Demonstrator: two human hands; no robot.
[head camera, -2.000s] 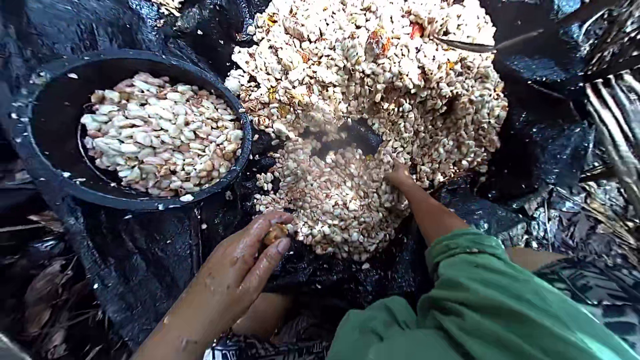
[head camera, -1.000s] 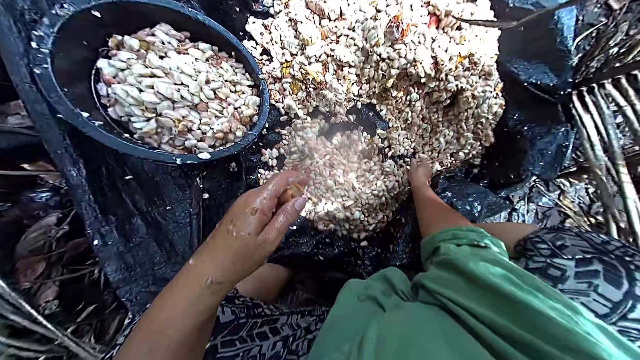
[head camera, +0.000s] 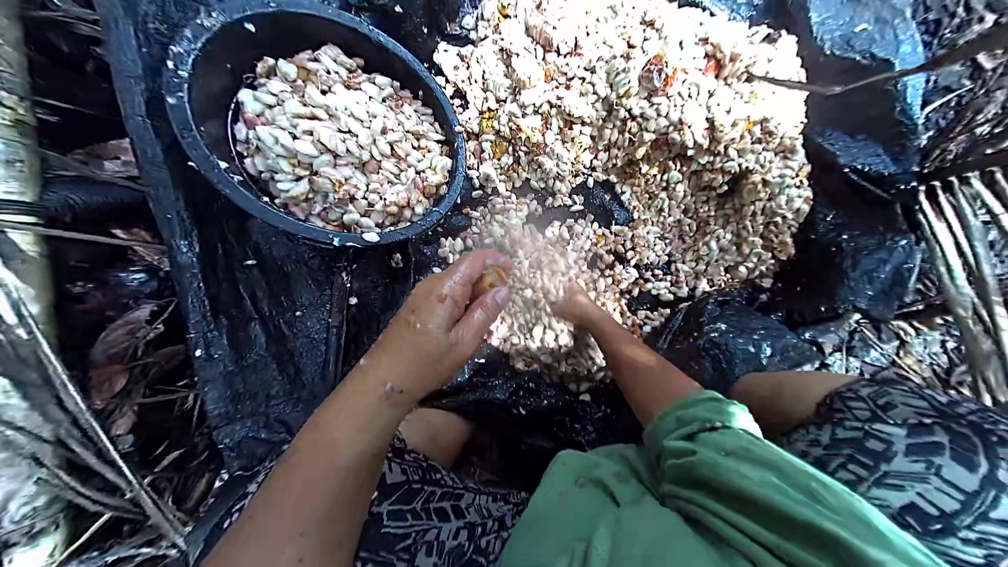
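A large heap of pale wet beans, which look like fresh cacao beans (head camera: 567, 102), lies on black plastic sheeting (head camera: 276, 315). Nearer to me is a smaller mound of the same beans (head camera: 543, 346). My left hand (head camera: 449, 315) is at this mound's left edge, its thumb and fingers closed around a small brownish piece that I cannot identify. My right hand (head camera: 571, 303) touches the mound's right part; its fingers are blurred and partly hidden among the beans. A round black tub (head camera: 177, 102) at the upper left holds more pale beans (head camera: 346, 150).
Dry sticks (head camera: 961, 283) lie beyond the sheeting on the right, and a thin twig (head camera: 866, 79) reaches over the heap's right edge. Dry leaves (head camera: 118, 339) and stalks cover the ground at the left. My knees are close to the near side of the sheeting.
My right hand has moved left from the edge of the large heap onto the smaller mound. My left hand still holds the brownish piece.
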